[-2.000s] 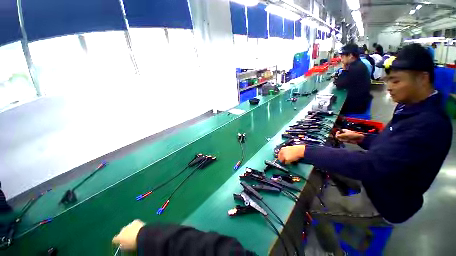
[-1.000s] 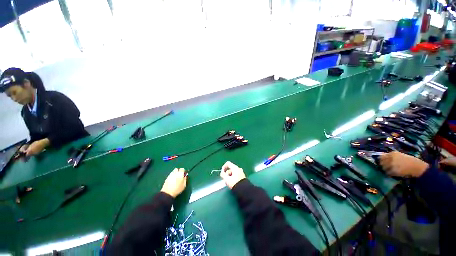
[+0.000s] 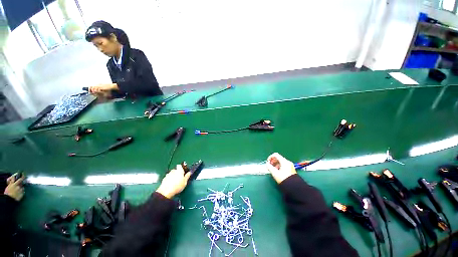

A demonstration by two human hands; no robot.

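My left hand (image 3: 174, 181) is closed on a black clamp (image 3: 195, 169) at the near edge of the green belt. The clamp's handles stick out to the right of the fingers. My right hand (image 3: 280, 167) is to the right with its fingers curled; whether it holds a small part cannot be made out. A red and blue lead end (image 3: 303, 164) shows just right of it. A pile of silver springs (image 3: 228, 219) lies on the green ledge between my forearms.
Clamp piles lie left (image 3: 104, 213) and right (image 3: 398, 202). Spaced clamps (image 3: 262, 125) lie on the belt (image 3: 226, 150). A loose spring (image 3: 393, 157) lies at the right. A person (image 3: 131, 70) works opposite beside a spring tray (image 3: 63, 111). Another person's hand (image 3: 14, 186) is at far left.
The view has turned left, bringing the spring tray and left pile into view. My left hand has taken hold of a clamp from the belt. The bent wire seen at my right hand no longer shows.
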